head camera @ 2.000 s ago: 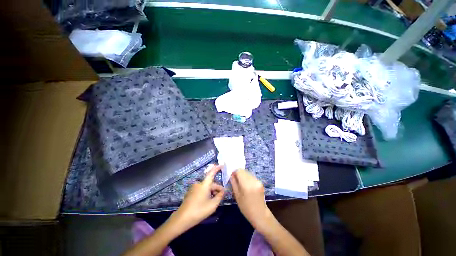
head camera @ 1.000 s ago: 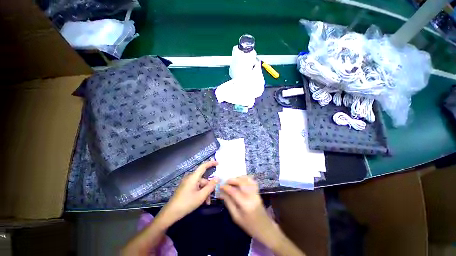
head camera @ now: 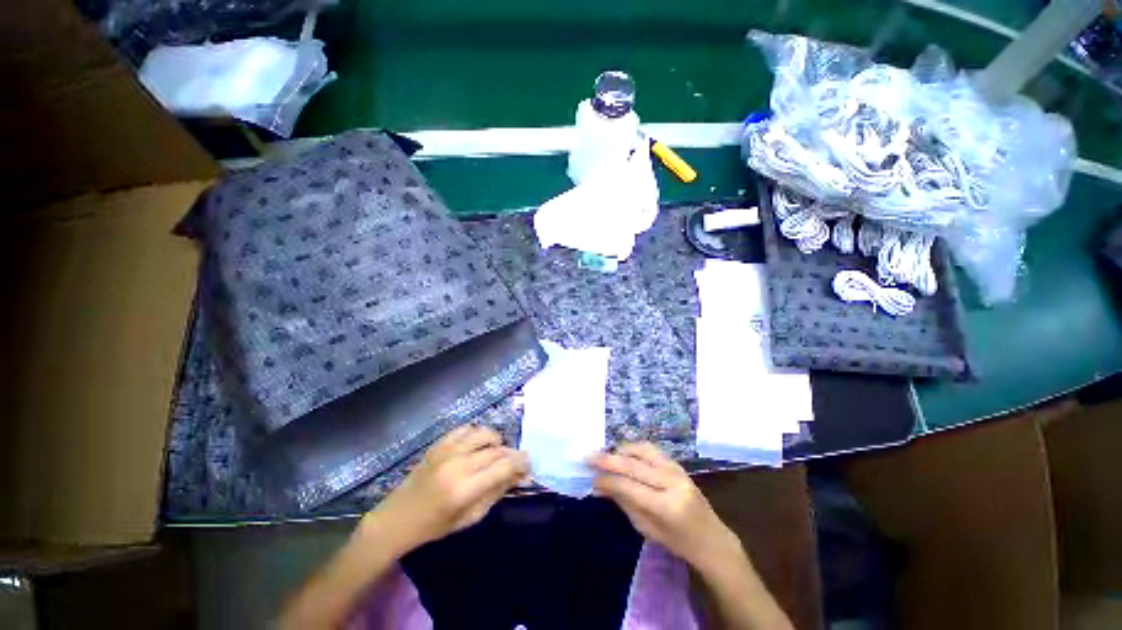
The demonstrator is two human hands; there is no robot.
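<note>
A small white accessory bag (head camera: 566, 406) lies flat on the dark patterned sheet at the bench's front edge. My left hand (head camera: 464, 482) pinches its lower left corner. My right hand (head camera: 652, 492) pinches its lower right edge. The bag's near end is slightly raised between my fingertips. What is inside it cannot be seen. A dark grey patterned packing bag (head camera: 357, 277) lies to the left, its open mouth towards me.
A stack of small white bags (head camera: 735, 369) lies at right. Beyond are a cloth-wrapped bottle (head camera: 603, 185), a yellow-handled tool (head camera: 673, 160) and a clear bag of white cables (head camera: 886, 142) on a dark patterned pad (head camera: 849, 338). Cartons stand at left (head camera: 92, 357) and lower right (head camera: 954, 517).
My hands have moved apart to the two lower corners of the small white bag. Its near end is now spread between them. The view has shifted slightly.
</note>
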